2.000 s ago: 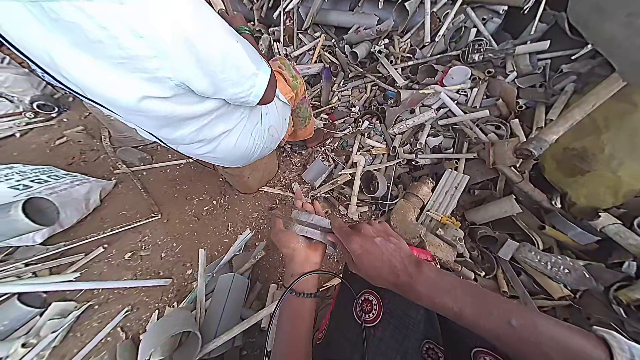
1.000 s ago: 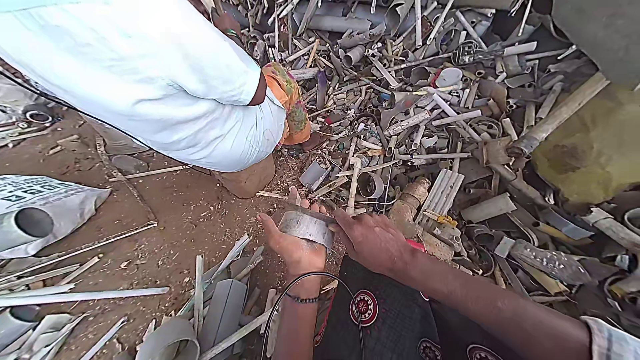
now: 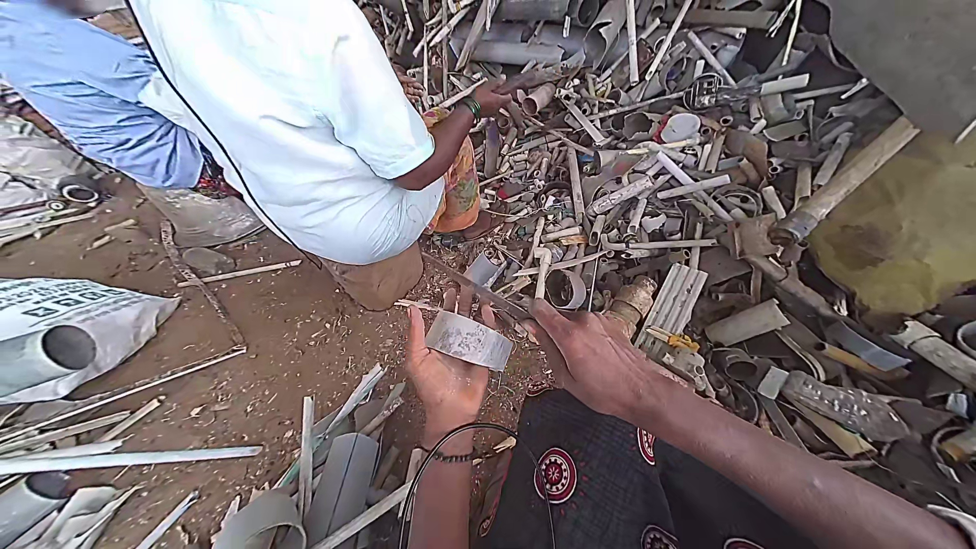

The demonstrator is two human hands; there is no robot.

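Palm up and low in the middle, my left hand [image 3: 450, 374] holds a short grey curved piece of plastic pipe [image 3: 469, 341], its thumb and fingers around it. The piece's face is scuffed and whitish. Just right of it, my right hand [image 3: 583, 354] grips a long flat metal blade [image 3: 480, 291], which slants up and to the left above the fingertips of my left hand. The blade's handle end is hidden in my right fist. Blade and pipe piece appear apart.
A co-worker in a light shirt [image 3: 305, 130] sits close ahead on the left. Scrap pipes [image 3: 686, 187] heap up ahead and right. Cut pipe lengths [image 3: 343, 480] lie near my left forearm. A white sack [image 3: 137, 313] with a grey pipe [image 3: 46, 351] lies at the left.
The blade, earlier against the pipe piece, is now raised off it. The pipe piece has been turned in my left hand. The co-worker's arm has come into view, reaching toward the heap.
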